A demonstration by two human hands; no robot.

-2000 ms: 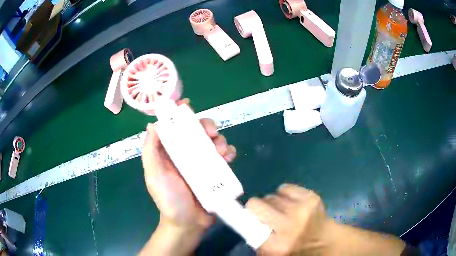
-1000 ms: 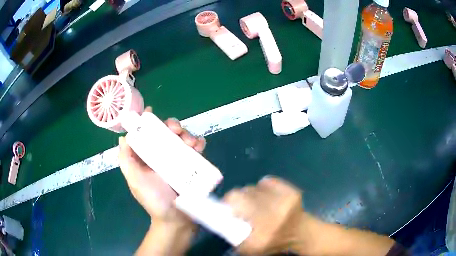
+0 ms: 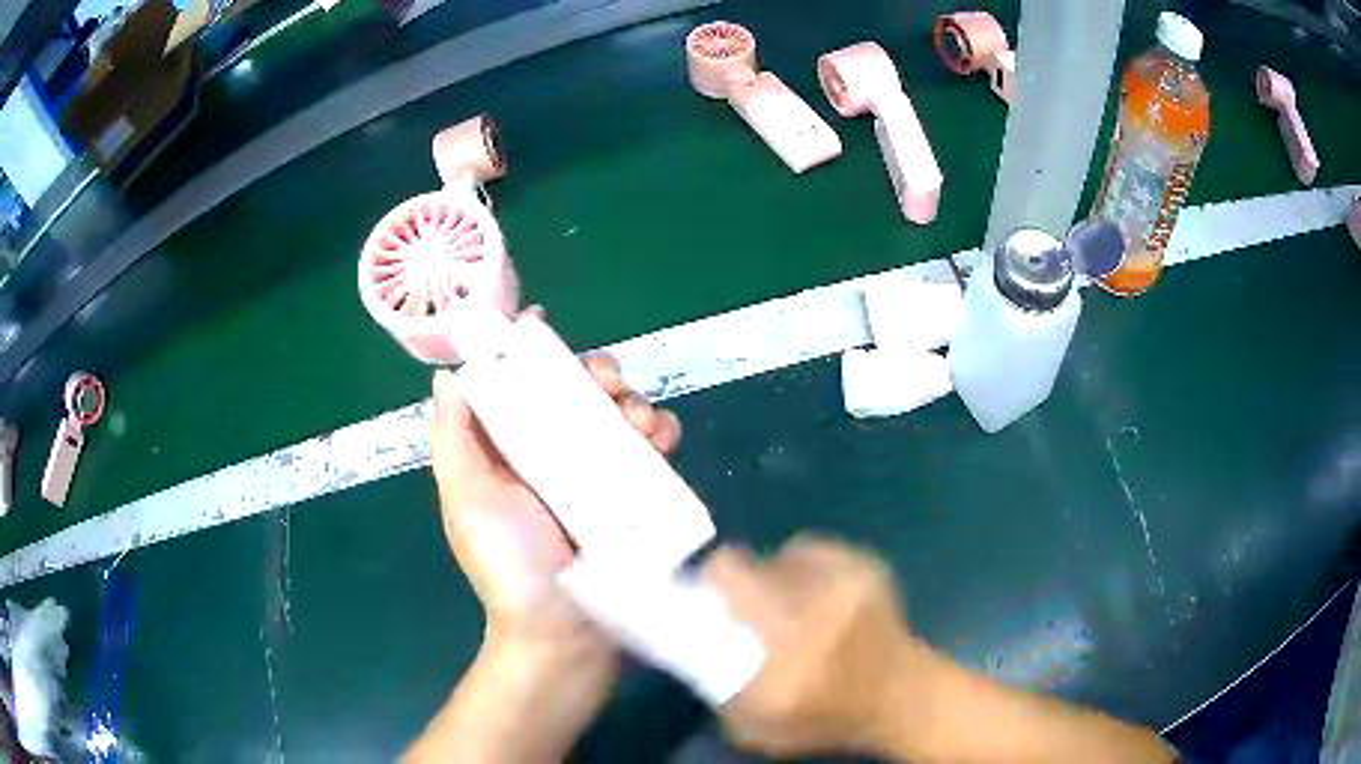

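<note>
A pale pink handheld mini fan (image 3: 582,440) lies diagonally in my left hand (image 3: 515,545), its round spoked head at the upper left and its handle towards the lower right. My left palm and fingers wrap the handle from below. My right hand (image 3: 821,649) is blurred and holds a white wiping cloth (image 3: 672,627) against the lower end of the handle. The cloth hides the handle's tip. A white dispenser bottle (image 3: 1015,351) with a silver top, its lid flipped open, stands to the right. Folded white wipes (image 3: 896,381) lie beside it.
Several pink fans (image 3: 888,127) lie on the green conveyor (image 3: 642,224) beyond the worn white strip (image 3: 746,346). A grey-white post (image 3: 1052,127) and an orange drink bottle (image 3: 1149,164) stand at the right. A blue-edged dark strip (image 3: 112,657) and a white item (image 3: 38,672) lie at lower left.
Against the surroundings, the held fan has shifted slightly, and the whole view has moved a little. The cloth stays at the handle's lower end. Conveyor fans have shifted right in view.
</note>
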